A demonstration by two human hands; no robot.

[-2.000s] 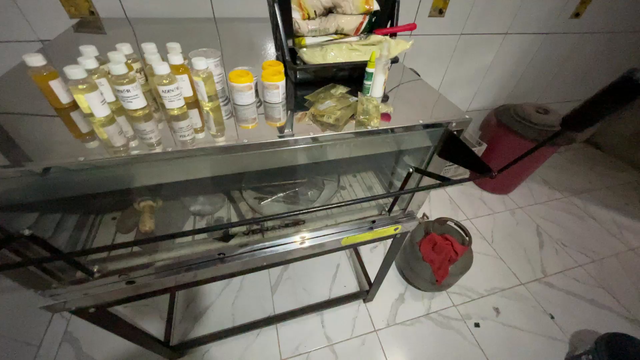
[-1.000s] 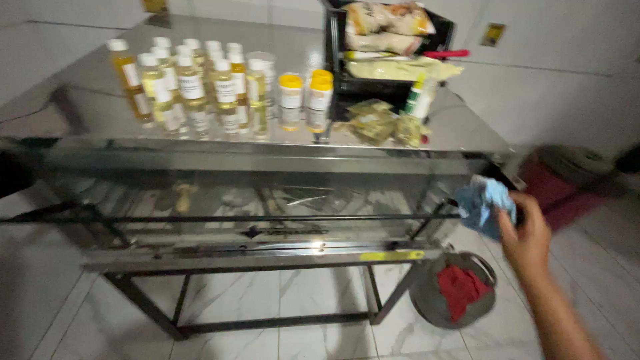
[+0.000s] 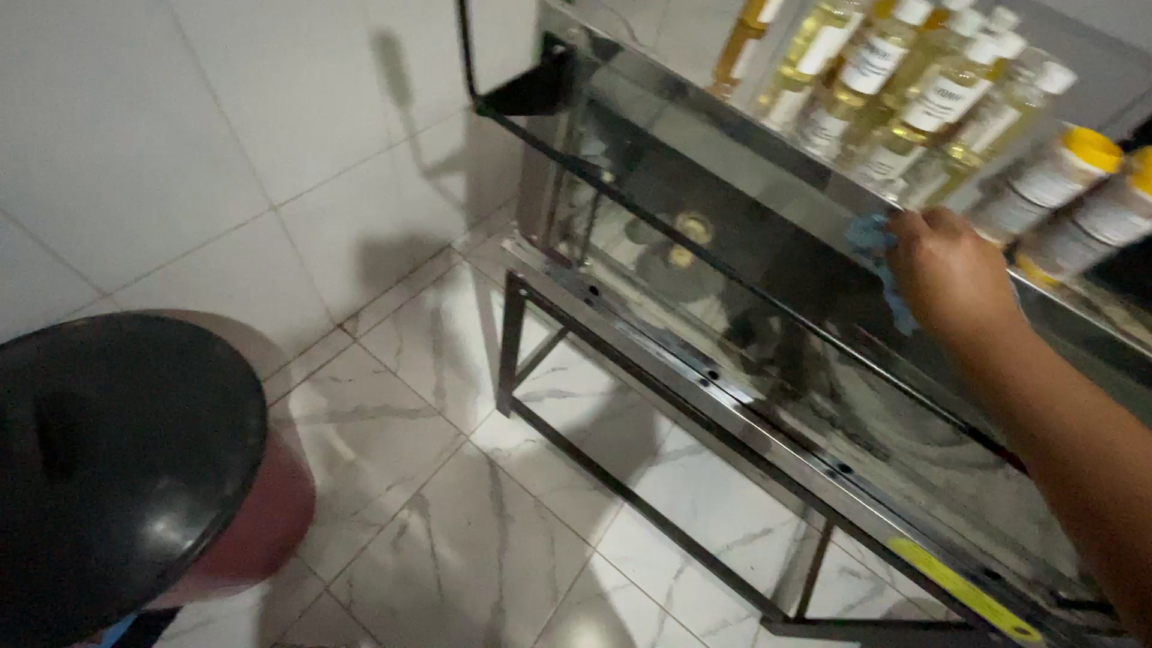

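My right hand (image 3: 958,270) is closed on a crumpled light-blue cloth (image 3: 886,261), at the upper front edge of a metal-framed glass cabinet (image 3: 774,171). Part of the cloth hangs down against the glass front. Close beyond the hand, clear bottles of yellow liquid (image 3: 936,112) with white caps stand on the metal top, and so do white containers with yellow lids (image 3: 1048,184). Through the glass, a brass-coloured round fitting (image 3: 691,232) shows inside. My left hand is out of the picture.
A dark red bin (image 3: 270,513) with a black lid (image 3: 135,450) stands on the tiled floor at the left. A thin black bar (image 3: 810,328) runs along the cabinet's front. Below are the stand's dark metal legs and crossbars (image 3: 630,499). A white tiled wall rises behind.
My right hand with the blue cloth was beyond the cabinet's right end and is now at its upper front edge, near the bottles. The view has swung far to the left.
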